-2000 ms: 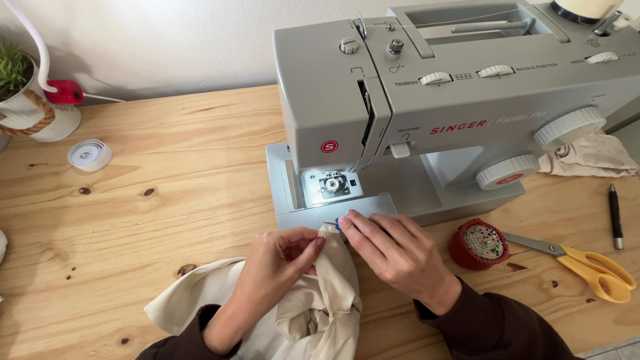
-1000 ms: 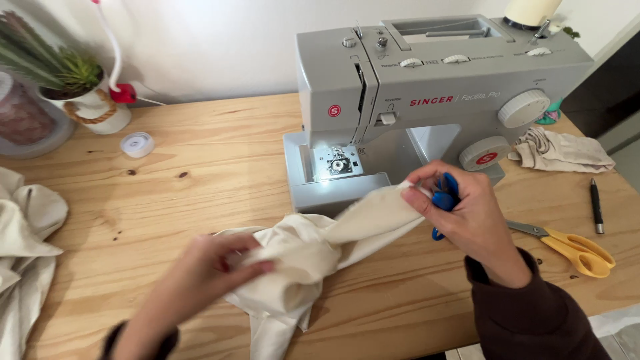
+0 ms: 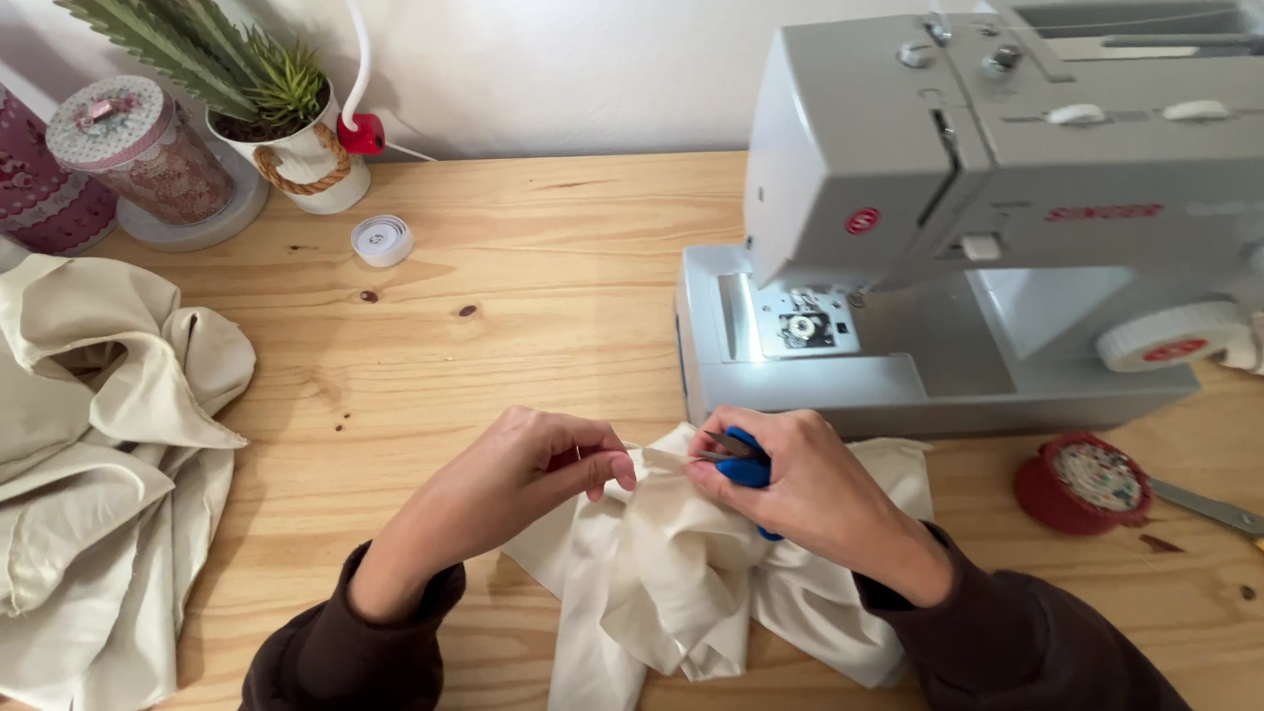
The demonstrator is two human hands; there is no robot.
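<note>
Cream fabric [image 3: 681, 563] lies bunched on the wooden table in front of the sewing machine. My left hand [image 3: 538, 484] pinches the fabric's top edge between thumb and fingers. Small scissors with blue handles [image 3: 743, 466] are in my right hand [image 3: 790, 474], their blades pointing left toward my left fingertips. The right thumb and fingertips also touch the fabric edge. Whether a thread lies between the hands is too fine to tell. The grey Singer sewing machine [image 3: 869, 158] stands behind the right hand, its light on over the needle plate [image 3: 810, 324].
More cream fabric [image 3: 118, 444] is heaped at the left. A rolled white tape [image 3: 382, 240], a potted plant [image 3: 306, 163] and a lidded decorative tin [image 3: 148, 148] stand toward the back left. At the right are a red pincushion [image 3: 1081, 484] and larger scissors [image 3: 1205, 507].
My hands have come together at the fabric's edge, after being apart with the fabric stretched between them. The blue scissors' blades now point toward the left hand. The view has shifted left.
</note>
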